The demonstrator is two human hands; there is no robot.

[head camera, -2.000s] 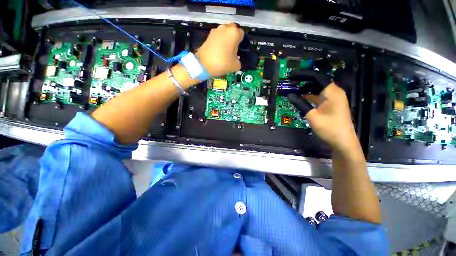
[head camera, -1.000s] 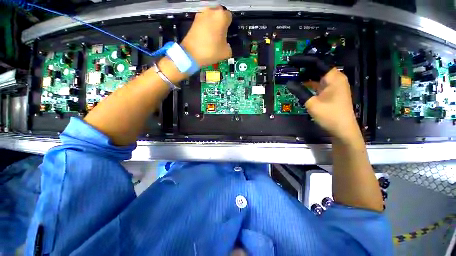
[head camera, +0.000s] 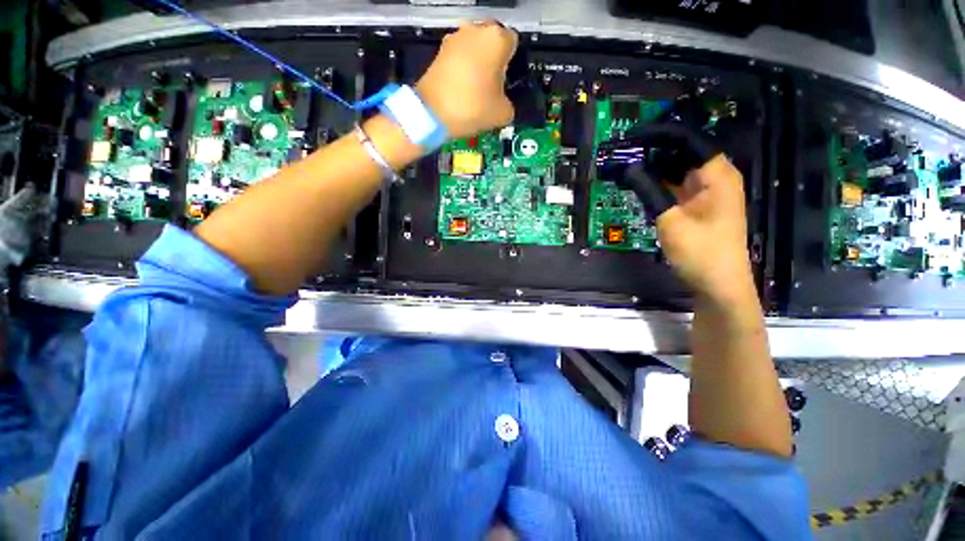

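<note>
A black carrier [head camera: 508, 277] in front of me holds two green boards, the left one [head camera: 508, 206] and the right one [head camera: 624, 201]. My right hand [head camera: 704, 227], with black-covered fingertips, is over the right board. Its fingers are around a dark, shiny cylindrical capacitor [head camera: 620, 156] at the board's upper part, and they hide part of the board. My left hand [head camera: 473, 79] is curled above the left board's upper left corner. Its fingertips are mostly hidden, and what they hold cannot be seen.
Another carrier with two filled boards [head camera: 238, 148] lies at left, and another board [head camera: 899, 201] at right. Metal rails [head camera: 487, 322] run along both sides. A blue cord [head camera: 254, 48] runs to my left wrist. A white tray [head camera: 663, 407] with black cylinders is low at right. A gloved hand shows at the left edge.
The view has shifted slightly. My right fingers have drawn closer together around the dark capacitor. My left hand stays curled over the same corner. A gloved hand has appeared at the left edge.
</note>
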